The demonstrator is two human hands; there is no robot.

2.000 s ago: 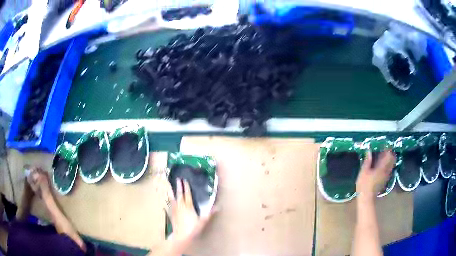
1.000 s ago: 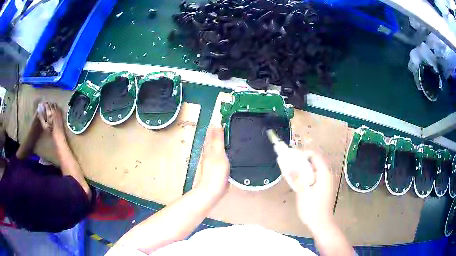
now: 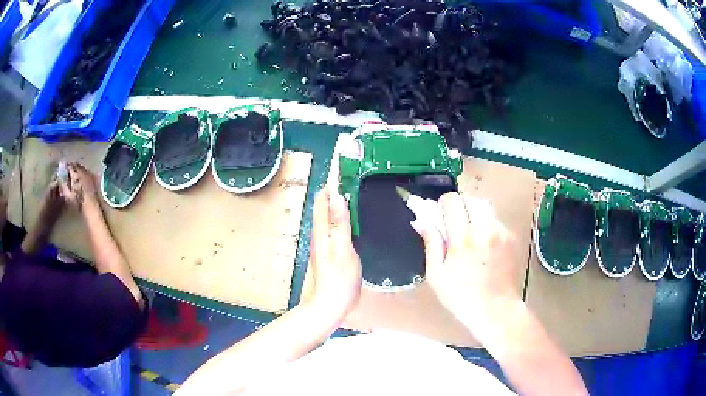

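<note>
A green, white-rimmed unit (image 3: 399,151) with a rounded lower end and a dark recess stands in front of me on the cardboard. My left hand (image 3: 334,259) holds its left edge, thumb up along the side. My right hand (image 3: 472,247) grips a pointed hand tool (image 3: 410,198), whose thin tip is over the upper part of the recess. Most of the tool is hidden by my fingers. Whether the tip touches the surface I cannot tell.
Three similar units (image 3: 246,151) lie at left, several more (image 3: 567,232) at right. A heap of black parts (image 3: 395,58) lies behind the pale rail (image 3: 503,145). A blue bin (image 3: 116,85) is far left. Another person's hands (image 3: 71,186) are at left. A plastic bag (image 3: 654,85) hangs right.
Two seconds ago my left hand was on a unit left of centre and my right hand among the right units. Since one second ago, the tool tip has moved up and left over the recess.
</note>
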